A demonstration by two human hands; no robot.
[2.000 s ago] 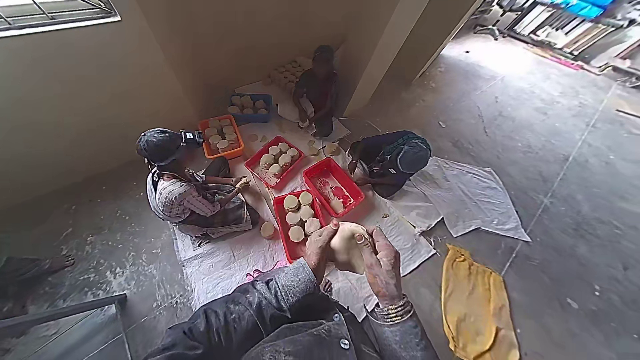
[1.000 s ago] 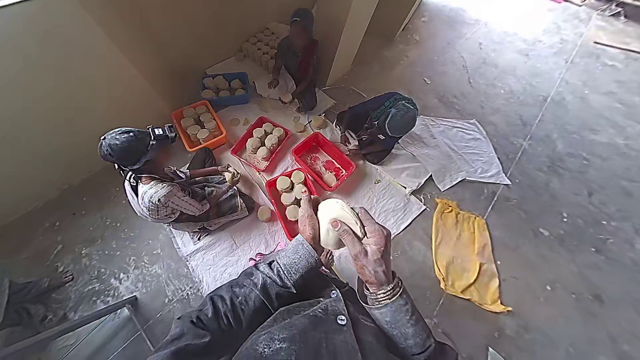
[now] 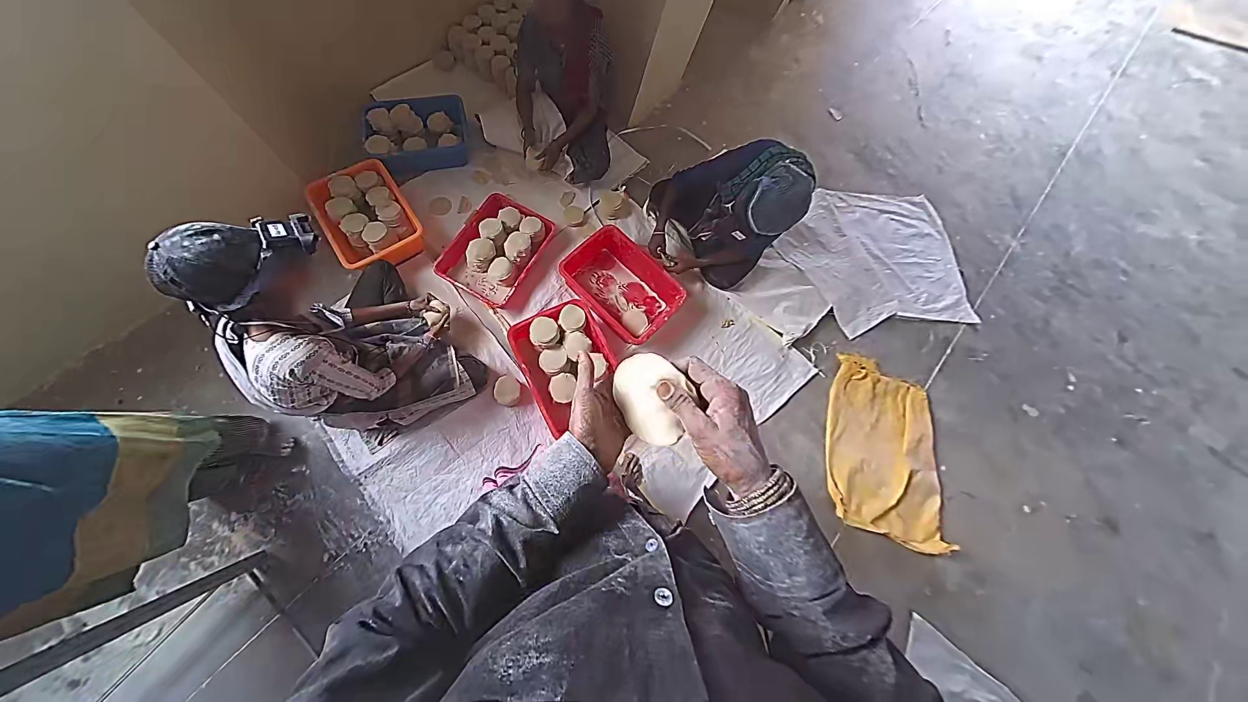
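A pale, smooth, rounded disc [image 3: 651,398], perhaps dough or clay, is held up in front of my chest. My left hand [image 3: 597,414] touches its left edge, fingers pointing up. My right hand [image 3: 723,424] grips its right side, with the thumb across the face. Right behind my left hand is a red plastic tray [image 3: 531,375] with several stacks of pale round discs. Beyond stand a second red tray of stacks [image 3: 458,255] and a red tray [image 3: 673,292] with one small pale piece and powder inside.
Three people sit around white sheets [image 3: 439,487] on the floor, their hands at pale pieces. An orange tray [image 3: 317,210] and a blue tray [image 3: 453,102] hold more discs. A yellow cloth sack [image 3: 882,453] lies at right. A metal frame [image 3: 136,614] and colored fabric [image 3: 58,507] are at lower left.
The disc has turned in my hands, which stay on it. Blue and yellow fabric has come into view at the left. The view has tilted down.
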